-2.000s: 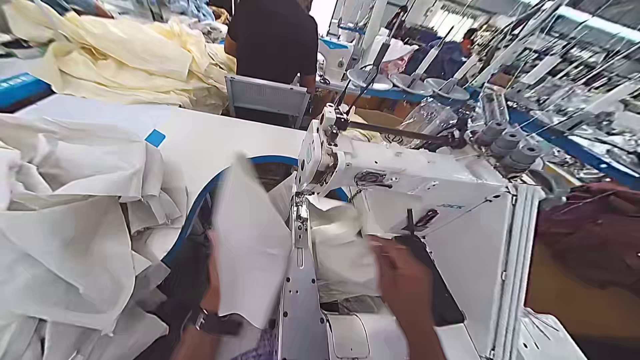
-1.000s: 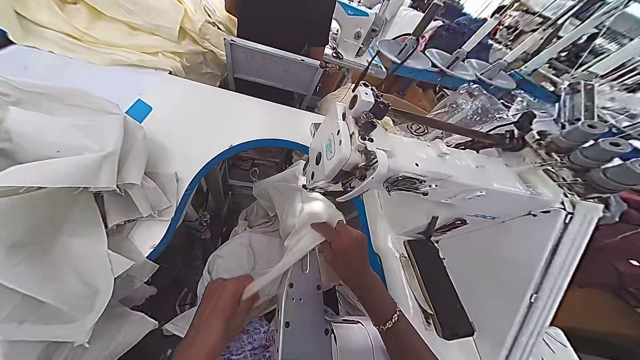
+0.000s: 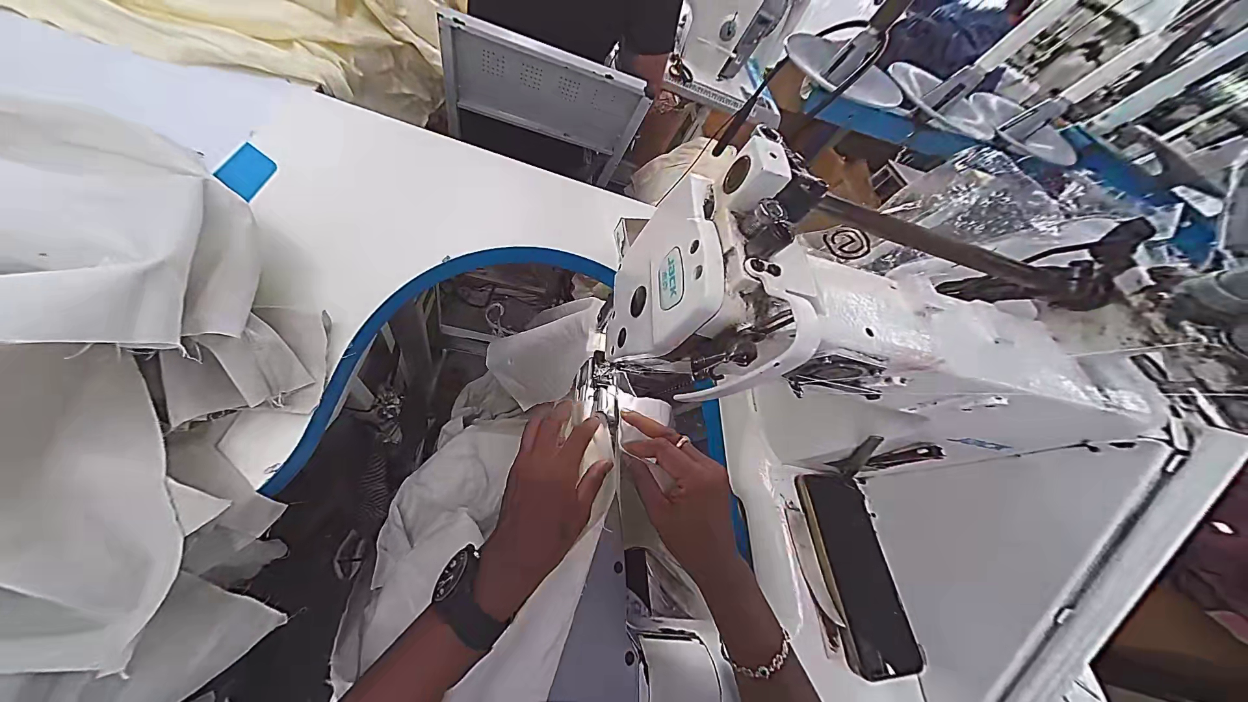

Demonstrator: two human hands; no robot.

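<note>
A white industrial sewing machine (image 3: 673,283) has its head over a narrow arm. White fabric (image 3: 439,507) lies over that arm and hangs in folds on its left side. My left hand (image 3: 551,478) rests on the fabric just below the presser foot (image 3: 597,380), with the fingertips close to it. To the right of the seam line, my right hand (image 3: 682,492) has its thumb and fingers on the fabric edge. A watch is on my left wrist and a bracelet on my right. The needle point is too small to make out.
Stacked white fabric pieces (image 3: 88,439) cover the left of the white table (image 3: 390,185), whose blue-edged cutout (image 3: 351,361) curves around the arm. A smartphone (image 3: 860,575) lies on the right. Beyond are a metal chair back (image 3: 541,83), a person (image 3: 585,24) and yellow fabric (image 3: 341,44).
Both hands have moved up to the presser foot with the fabric, which a second ago they held lower, in front of the machine head. The view has shifted somewhat.
</note>
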